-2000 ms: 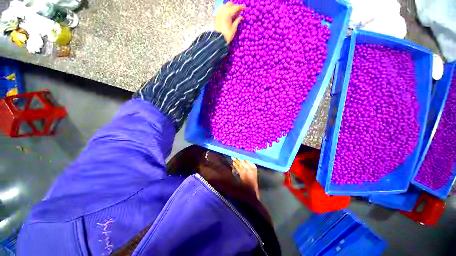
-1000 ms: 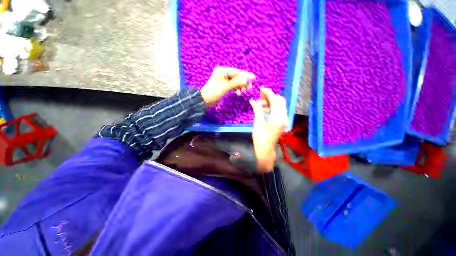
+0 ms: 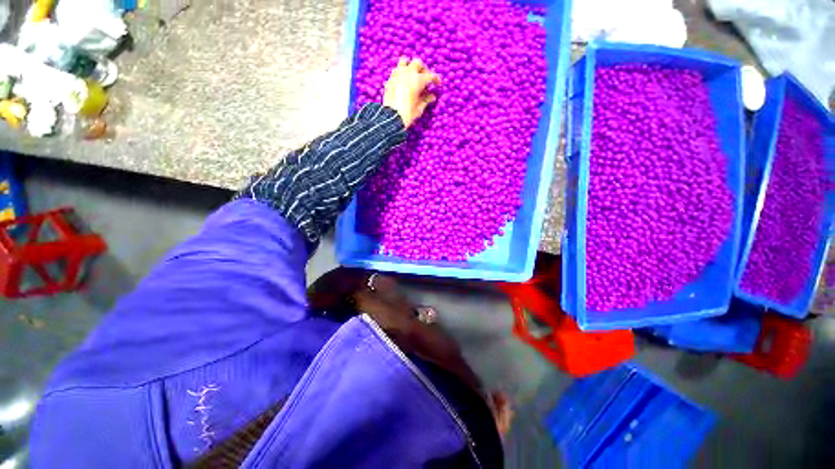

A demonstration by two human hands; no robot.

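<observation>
A blue tray (image 3: 542, 183) filled with purple balls (image 3: 458, 156) lies in front of me, its near end over the bench edge. A pale blue patch of tray bottom shows at its near right corner. My left hand (image 3: 412, 92) is on the balls in the left part of the tray, fingers curled down; whether it grips any balls is hidden. My right hand (image 3: 501, 412) shows only as a small patch of skin low beside my dark clothing; its fingers cannot be made out.
Two more blue trays of purple balls stand to the right, the nearer one (image 3: 572, 220) beside mine. Red stools (image 3: 591, 343) stand below the bench edge. A blue tray (image 3: 632, 421) is on the floor. White and yellow scraps (image 3: 55, 73) lie on the bench (image 3: 211, 92) at left.
One second ago both hands were close together above the near end of the tray. My left hand has moved farther in onto the balls; my right hand has dropped down, mostly out of sight.
</observation>
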